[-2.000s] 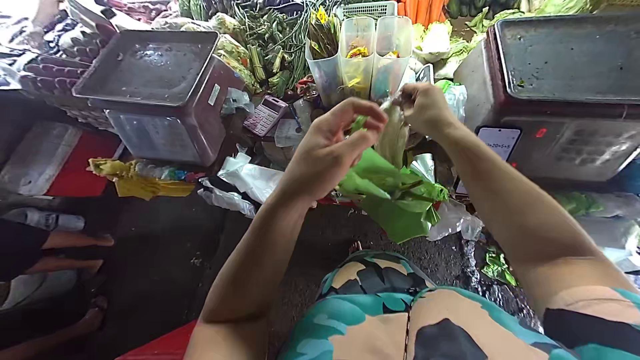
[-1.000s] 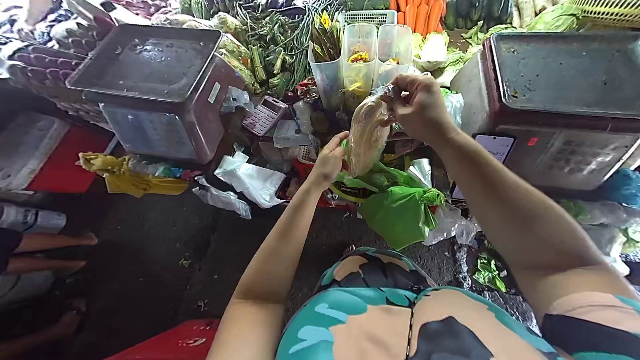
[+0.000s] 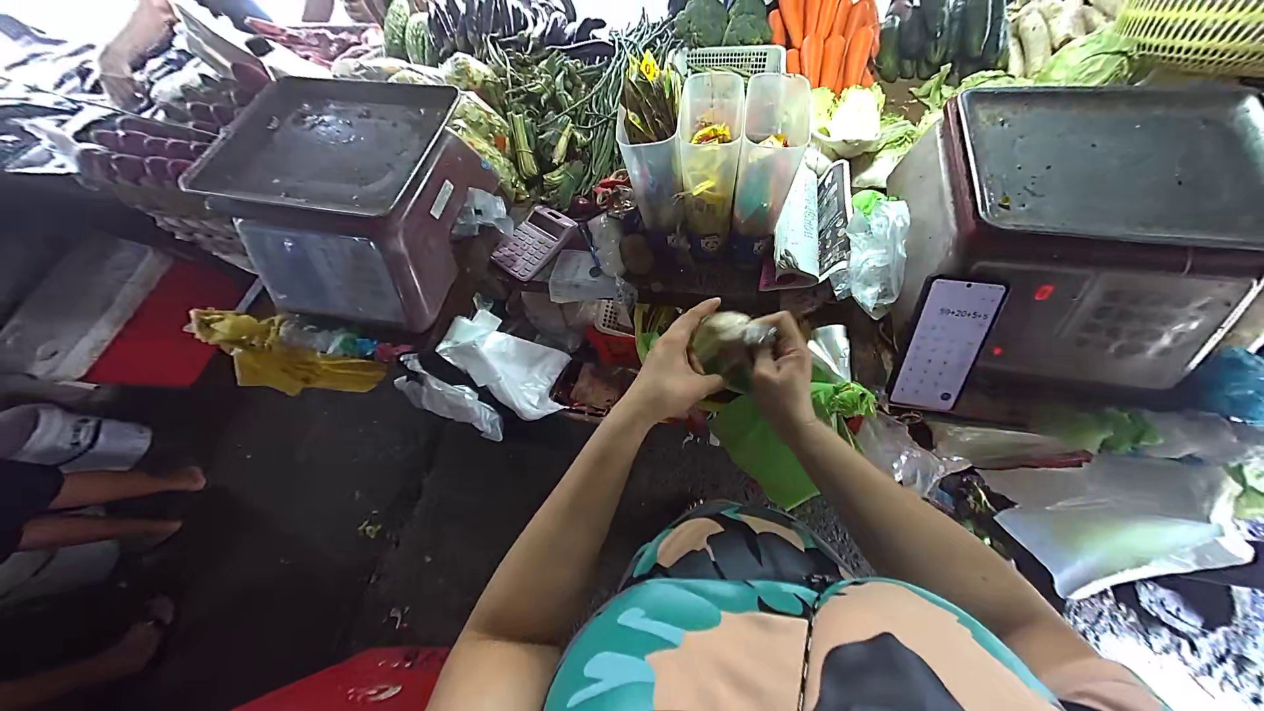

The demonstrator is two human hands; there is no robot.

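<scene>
A filled clear plastic bag (image 3: pixel 724 348), blurred, is between my hands, above a green plastic bag (image 3: pixel 768 444). My right hand (image 3: pixel 783 370) grips the bag's gathered, whitish top between thumb and fingers. On the bag's left side is my left hand (image 3: pixel 676 370), thumb and fingers spread around it; how firmly it holds is unclear. What fills the bag cannot be told. Behind the hands stand tall plastic containers (image 3: pixel 709 163) with small colourful packets, and a folded newspaper (image 3: pixel 812 222) beside them.
Weighing scales flank the stall, one at left (image 3: pixel 326 148), one at right (image 3: pixel 1116 163). A phone (image 3: pixel 949 341) showing a calculator leans on the right one. A pink calculator (image 3: pixel 534 242), white plastic bags (image 3: pixel 509 360) and carrots (image 3: pixel 825 39) lie around. Another person's feet (image 3: pixel 163 481) are at far left.
The filled bag hung upright from my right hand a second ago; now it is lower and tilted between both hands. My left hand has come up beside it.
</scene>
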